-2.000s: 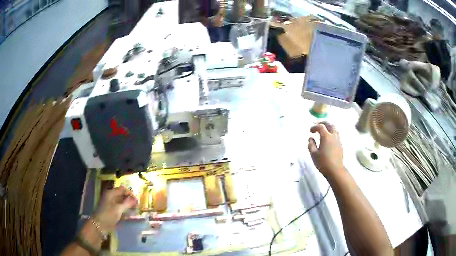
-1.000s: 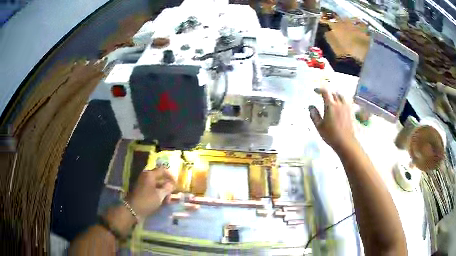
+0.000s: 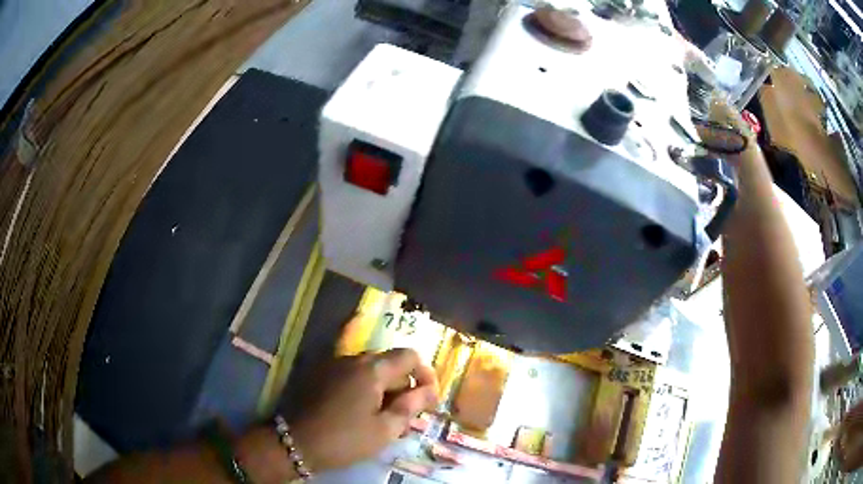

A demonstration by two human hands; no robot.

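Note:
The sewing machine head fills the middle, with a dark grey cover, a red three-diamond logo and a red switch. The clamp frame lies under it, yellow-edged with brown pads and handwritten numbers. My left hand is over the frame's left part, fingers curled with fingertips together; whether it holds something fine cannot be seen. My right arm reaches up past the machine's right side, and my right hand is mostly hidden or blurred near the thread area behind the head.
A large pile of brown strips lies at the far left beside a black mat. Thread cones stand at the top right. The touchscreen is cut off at the right edge, with part of the fan below it.
The view has moved closer to the machine head and tilted. My right hand has gone from over the white table to behind the head. My left hand stays by the clamp frame.

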